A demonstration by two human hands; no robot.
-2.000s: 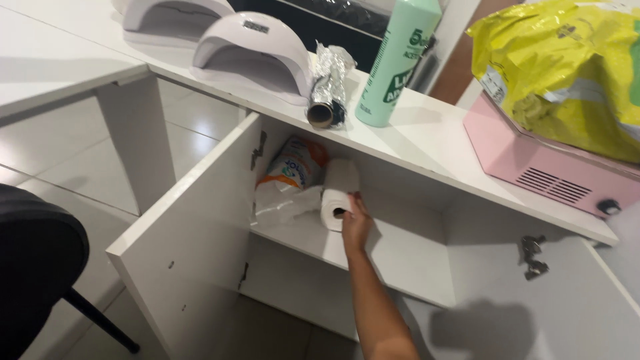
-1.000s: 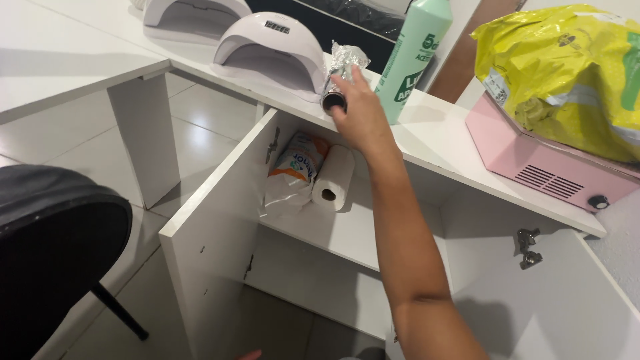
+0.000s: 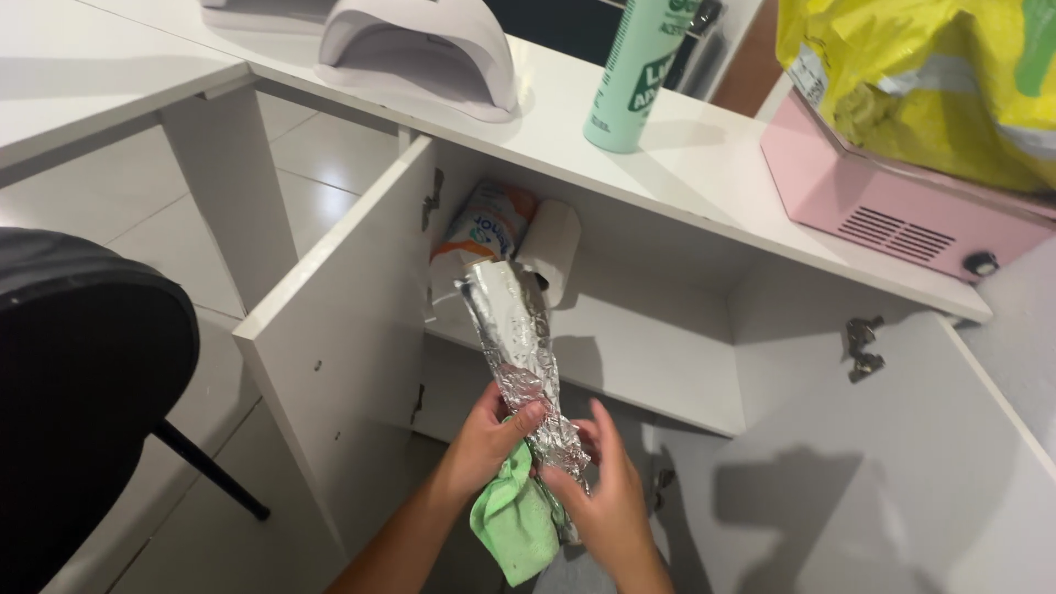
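Observation:
A roll of aluminium foil point(image 3: 516, 330), crumpled at its lower part, is held slanting before the cabinet. My left hand point(image 3: 491, 433) grips its lower half and also has a green cloth point(image 3: 516, 528), which hangs below. My right hand point(image 3: 606, 487) is at the foil's lower right side, thumb and fingers around the crumpled end; how firmly it holds is unclear. Behind the top of the foil, on the cabinet shelf point(image 3: 660, 338), lie a paper towel roll point(image 3: 551, 243) and a plastic package with orange and white print point(image 3: 491, 219).
The left cabinet door point(image 3: 355, 330) and right door point(image 3: 891, 445) stand ajar. On the white top point(image 3: 701, 165) are a white nail lamp point(image 3: 421, 54), a green bottle point(image 3: 635, 78) and a pink box-like appliance point(image 3: 891, 206) under a yellow bag point(image 3: 924, 91). A black chair point(image 3: 91, 396) is at left.
The foil roll has come off the counter top, where my right hand reached for it, and is now low before the cabinet. My left hand has come into view with the green cloth.

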